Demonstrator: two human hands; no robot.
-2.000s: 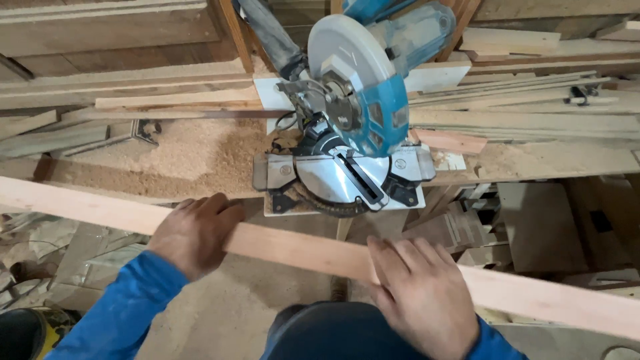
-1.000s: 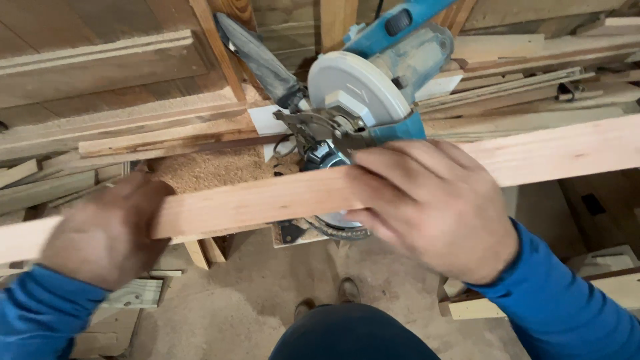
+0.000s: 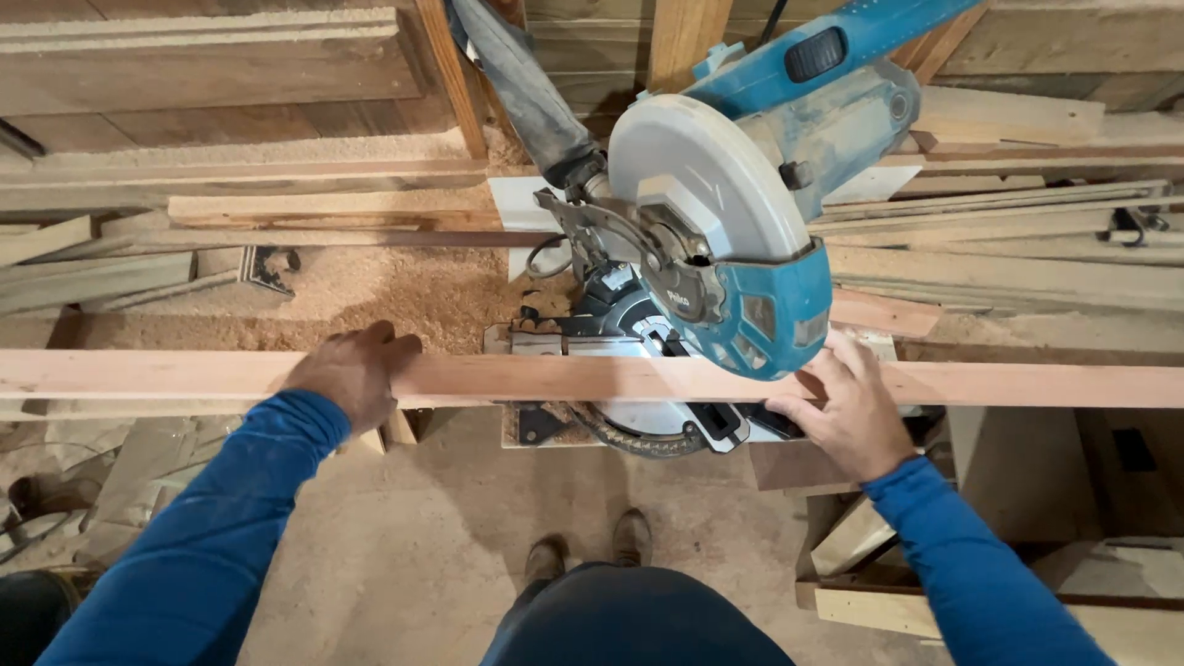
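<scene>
A long, narrow pinkish wooden board (image 3: 555,377) crosses the whole view, lying over the base of a blue and grey miter saw (image 3: 758,305). My left hand (image 3: 356,375) is closed around the board left of the saw base. On the right, my right hand (image 3: 849,402) grips it just beside the blue blade guard, thumb on the near side. The saw head is raised, its guard partly covering the board from above. Part of the slotted metal saw table (image 3: 638,416) shows on the near side of the board.
Sawdust (image 3: 407,287) covers the bench left of the saw. Wood strips (image 3: 1017,268) lie at the right, more offcuts (image 3: 102,277) at the left. A grey dust bag (image 3: 532,92) hangs behind the saw. Wooden boxes (image 3: 1017,462) stand below at the right, beside the floor (image 3: 444,527).
The board, tilted and held in front of the saw in the earlier frames, now lies level across the saw base. My right hand has moved to the right of the blade guard.
</scene>
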